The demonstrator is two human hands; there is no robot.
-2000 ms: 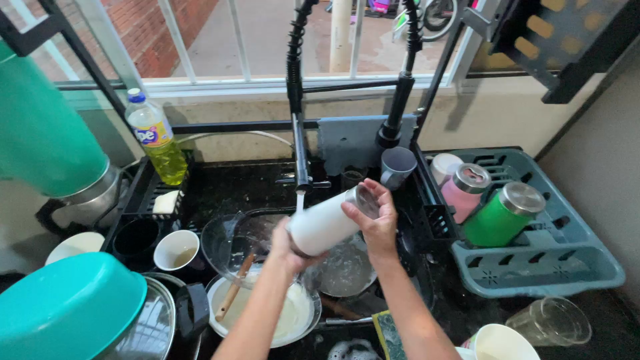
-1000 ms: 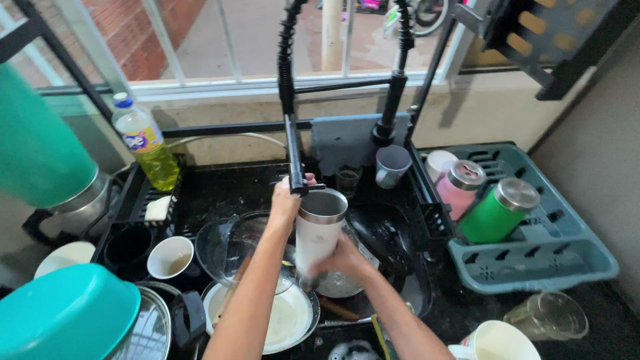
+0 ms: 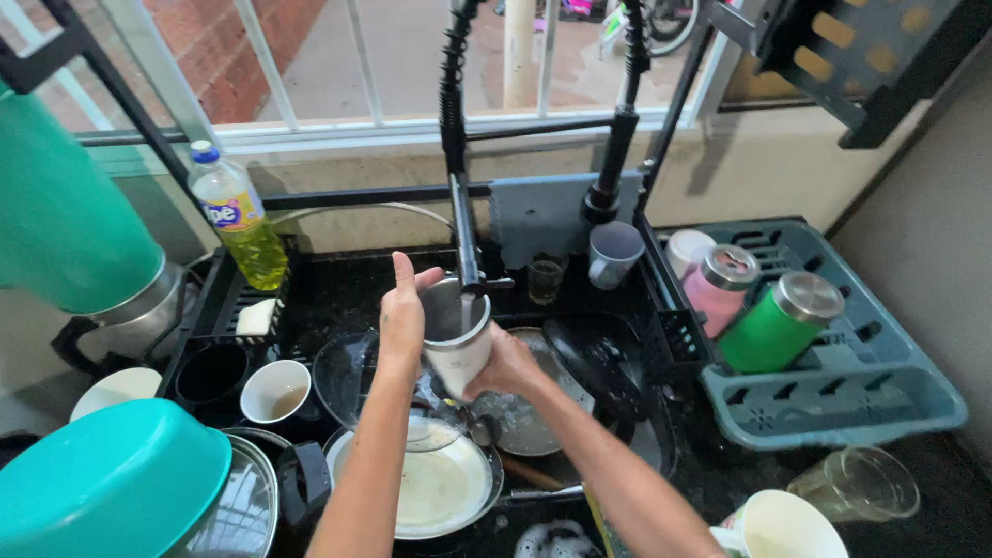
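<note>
My right hand (image 3: 508, 364) grips a white tumbler with a steel rim (image 3: 459, 353) around its lower part. The tumbler's open mouth tilts up beneath the spout of the black spring faucet (image 3: 467, 271), and a stream of water runs into it. My left hand (image 3: 404, 310) is at the tumbler's left side, thumb and fingers raised and apart; whether its palm touches the wall is hard to tell. Below the hands, the sink holds a round metal pan (image 3: 523, 430), a black lid or pan (image 3: 597, 368) and a pale plate (image 3: 442, 480).
A grey-blue dish rack (image 3: 837, 418) at the right holds a green bottle (image 3: 783, 322) and a pink bottle (image 3: 721, 287). A glass (image 3: 856, 484) and a mug (image 3: 787, 527) stand nearer. Dish soap (image 3: 240, 217), a white cup (image 3: 277, 391) and a turquoise bowl (image 3: 108, 480) are at left.
The tumbler, held on its side two seconds ago, is now mouth-up under the spout. My left hand has come down from beside the spout to the tumbler's side. Water now runs into it.
</note>
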